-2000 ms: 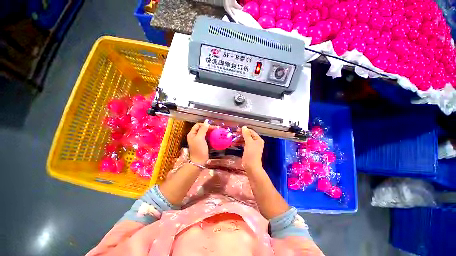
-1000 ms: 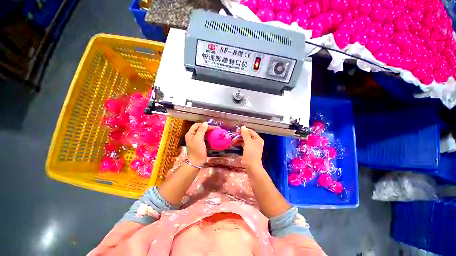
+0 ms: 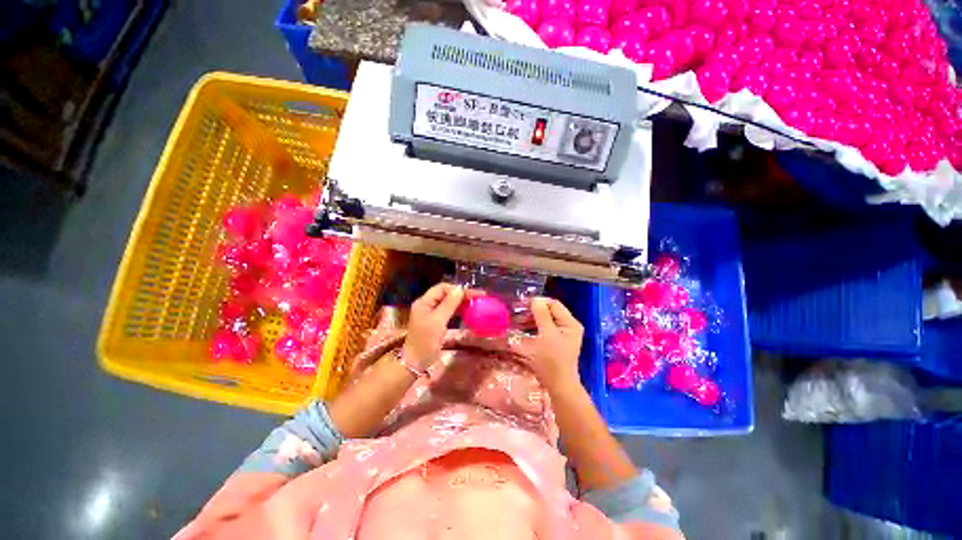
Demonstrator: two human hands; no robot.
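Note:
A clear plastic bag (image 3: 506, 278) with a bright pink ball (image 3: 486, 315) inside is in front of the sealer's front edge, above my lap. My left hand (image 3: 430, 325) pinches the bag at the left of the ball. My right hand (image 3: 554, 335) pinches it at the right. The bag's upper end reaches up to the brown sealing jaws (image 3: 496, 247); whether it is between them cannot be told. The grey and white heat sealer (image 3: 506, 116) has a red switch and a dial.
A yellow slatted basket (image 3: 158, 243) with bagged pink balls is at the left. A blue bin (image 3: 675, 417) with more bagged balls is at the right. Pink balls (image 3: 781, 74) cover a white-sheeted surface at the back right. Stacked blue bins (image 3: 833, 285) stand at the far right.
My hands have moved a little down, away from the sealer, and slightly to the right with the ball. More of the clear bag shows between the ball and the jaws.

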